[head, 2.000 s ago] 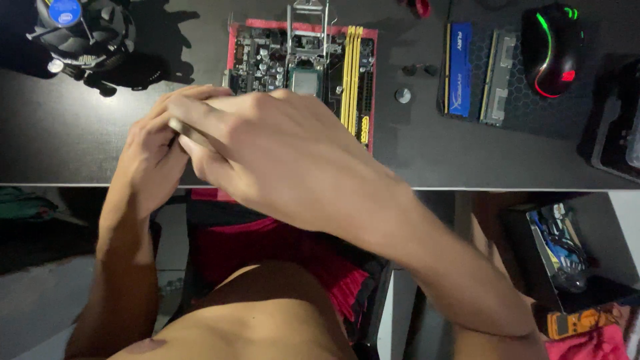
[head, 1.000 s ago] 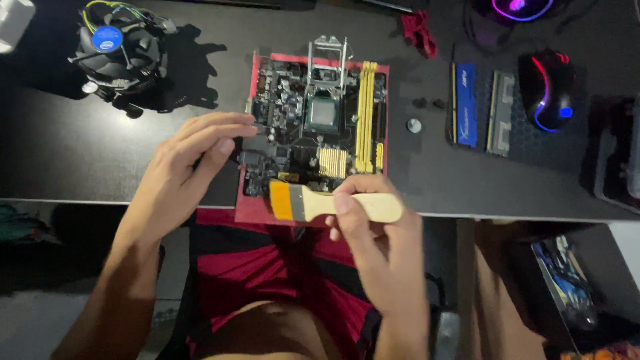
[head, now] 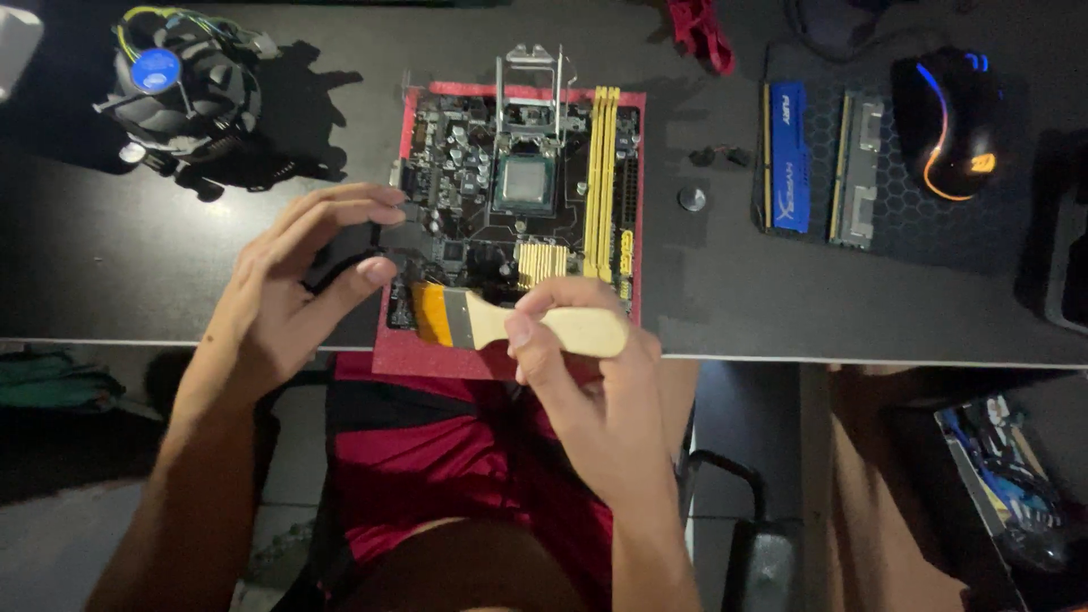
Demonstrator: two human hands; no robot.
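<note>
A computer motherboard [head: 467,187] lies on a red sheet [head: 442,359] at the table's near edge. Its CPU socket [head: 524,183] holds a processor, and the metal retention frame [head: 531,93] stands raised above it. Yellow memory slots [head: 601,178] run down the right side, near a gold heatsink [head: 542,263]. My right hand [head: 586,365] grips the pale handle of a flat paintbrush [head: 544,327], whose orange bristles are over the board's lower left corner. My left hand [head: 297,272] is at the board's left edge, thumb and fingers apart, with nothing seen held in it.
A CPU cooler with a fan [head: 183,93] stands at the back left. To the right are a small round metallic disc [head: 692,198], a blue memory module [head: 786,157], a second module [head: 857,170] and a lit mouse [head: 952,127]. Red material [head: 701,34] lies at the back.
Two seconds ago my hands were together in front of the board; they have since parted. The brush, now over the lower left corner, was just below the board one second ago.
</note>
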